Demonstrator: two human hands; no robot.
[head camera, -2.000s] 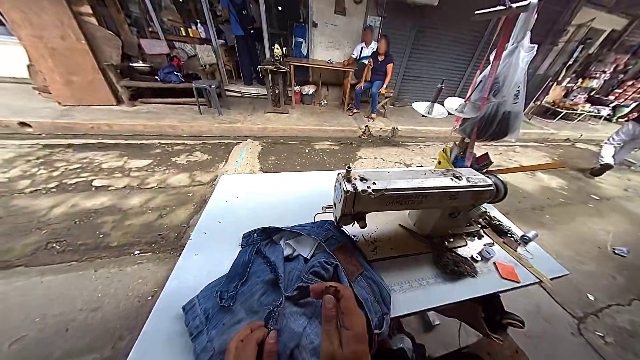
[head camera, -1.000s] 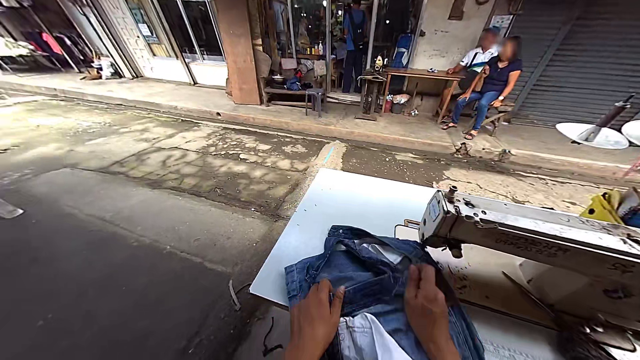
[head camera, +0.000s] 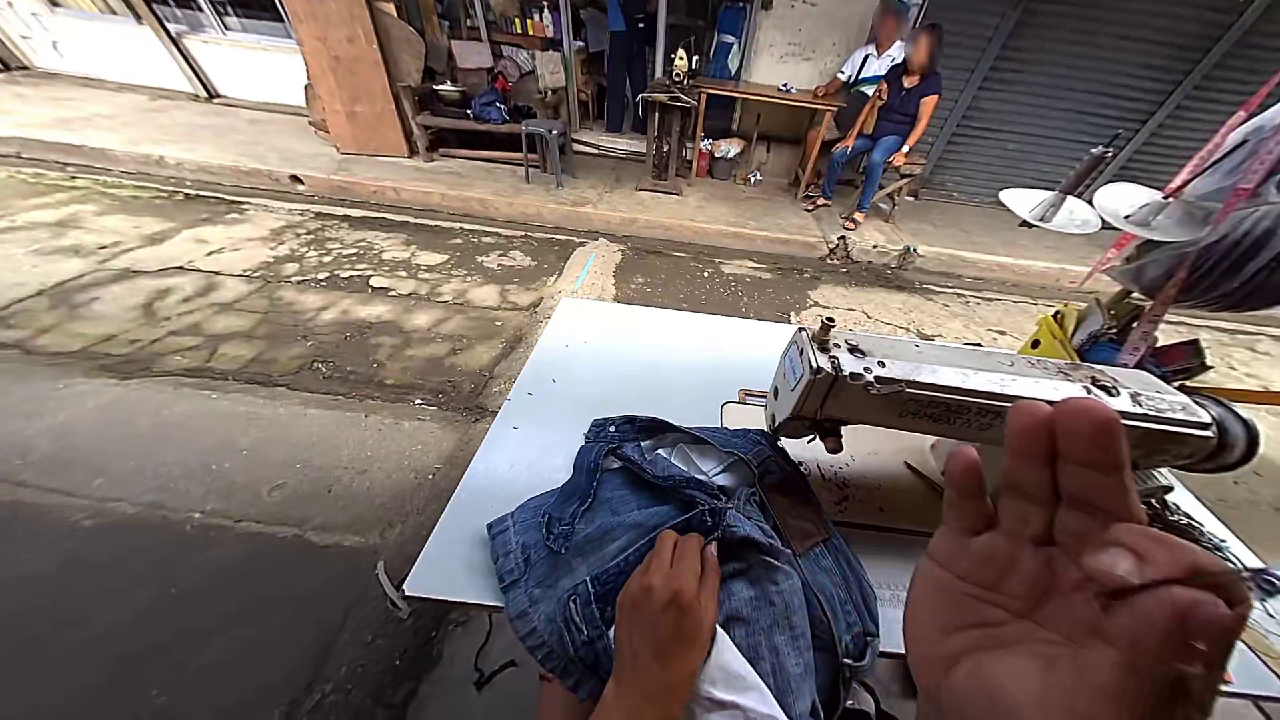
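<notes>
Blue denim jeans (head camera: 690, 560) lie bunched over the near edge of the white sewing table (head camera: 490, 480), with white lining showing at the waist. My left hand (head camera: 665, 610) has its fingers closed on the denim near the middle. Raised at the right, palm toward the camera, is my right hand (head camera: 1070, 590), off the cloth. Three of its fingers stand up while thumb and forefinger curl together; whether something thin is between them cannot be told. Just beyond the jeans is the head of an industrial sewing machine (head camera: 960, 385), partly behind my right hand.
A plastic bag (head camera: 1210, 230) and measuring tapes hang at the right above a yellow item (head camera: 1050, 335). Two white lamp shades (head camera: 1050, 210) are nearby. Across the road, two people sit beside a wooden table (head camera: 765, 95). Dark threads lie at the machine's right.
My right hand has lifted off the jeans and moved right, toward the camera. My left hand stays on the denim. The view has swung left and then partly back.
</notes>
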